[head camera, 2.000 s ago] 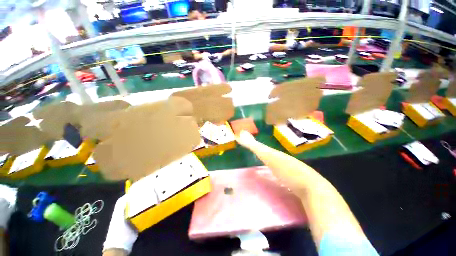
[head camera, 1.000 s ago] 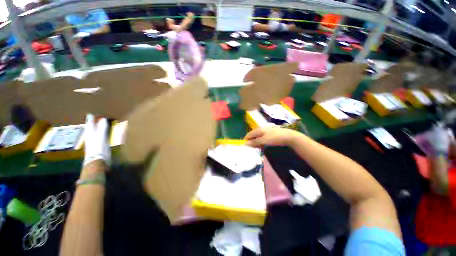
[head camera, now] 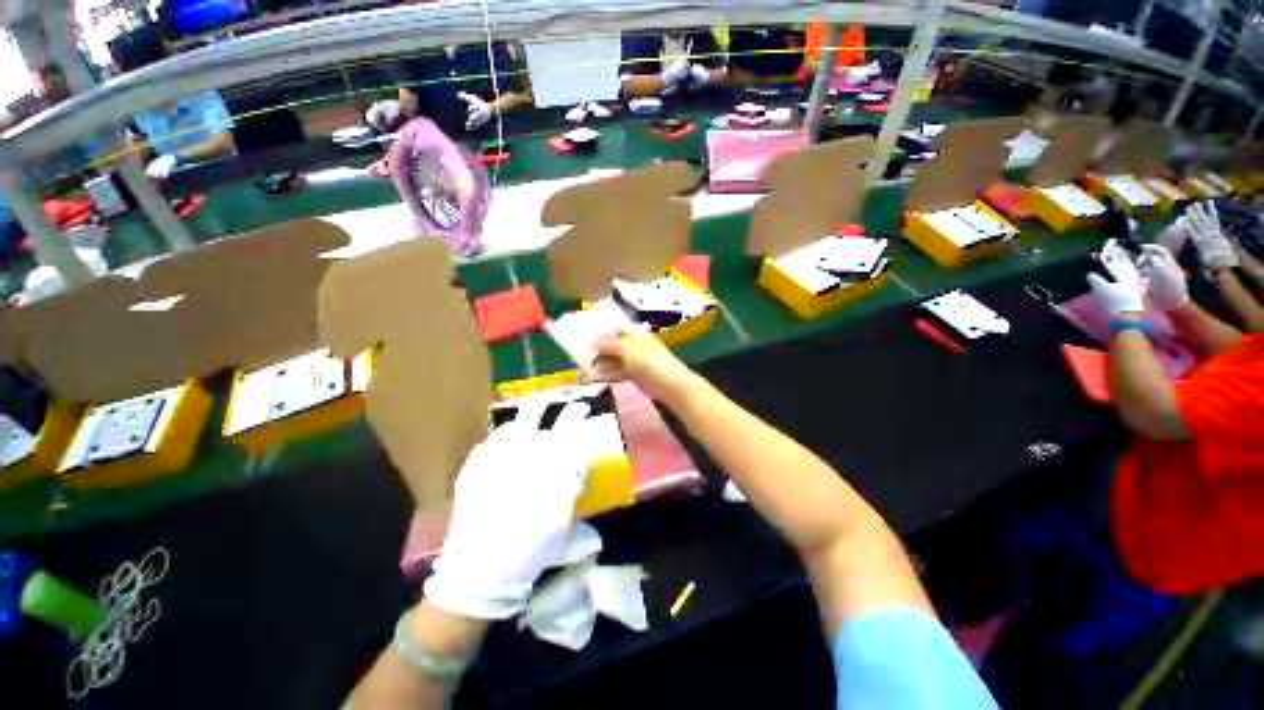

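A yellow box (head camera: 606,484) stands on the pink pad (head camera: 657,447) in front of me, its brown lid (head camera: 415,364) open to the left. My left hand (head camera: 517,506), in a white glove, lies over the box and hides much of its inside; whether its fingers grip anything cannot be told. A dark part shows beside the fingers. My bare right hand (head camera: 624,355) holds a flat white piece (head camera: 585,327) by its edge, above the box's far right corner.
Open yellow boxes (head camera: 826,282) line the green conveyor (head camera: 749,330). A red-orange sheet (head camera: 509,314) lies there. Crumpled white wrap (head camera: 585,601) and a yellow stick (head camera: 682,599) lie on the black mat. Pale loops (head camera: 122,620) are at left. A person in red (head camera: 1195,458) works at right.
My left hand has moved from the belt boxes to the box before me. My right hand has left the box's rim and now holds the white piece. The view has shifted right.
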